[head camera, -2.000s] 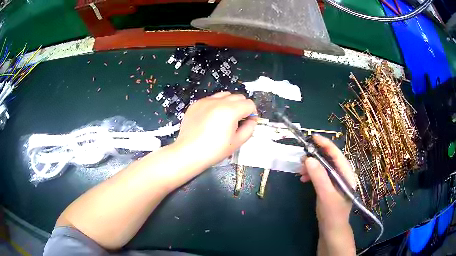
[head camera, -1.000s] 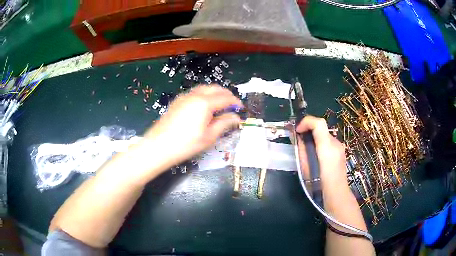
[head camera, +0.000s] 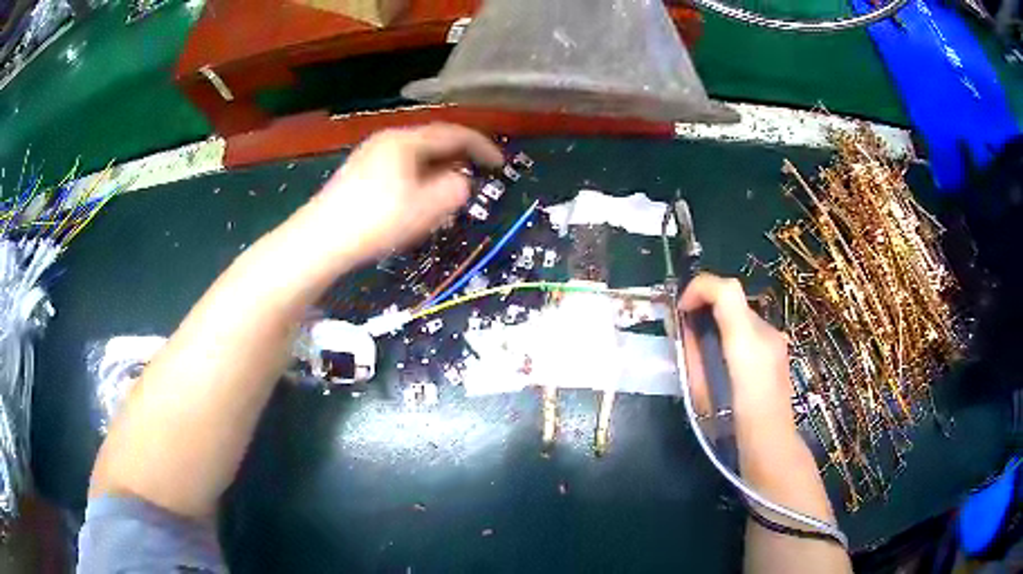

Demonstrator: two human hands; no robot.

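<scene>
My left hand is over the heap of small black parts, blurred, fingers bent; whether it holds anything cannot be told. My right hand holds the soldering iron, its grey-white lead hanging down over the forearm. A white cable fitting lies left of centre. From it spread a blue wire, a brown wire and a green-yellow wire. The green-yellow wire runs right to the copper-coloured part on the taped jig, just left of the iron.
Copper-coloured strips lie in a tangled pile at right. The grey hood hangs above the back. A red-brown stand is behind. Bundled white cables stand at far left. White tape lies behind the jig.
My left hand has moved from beside the jig up and left to the black parts, leaving the wires uncovered. The iron has swung from pointing left over the jig to upright in my right hand.
</scene>
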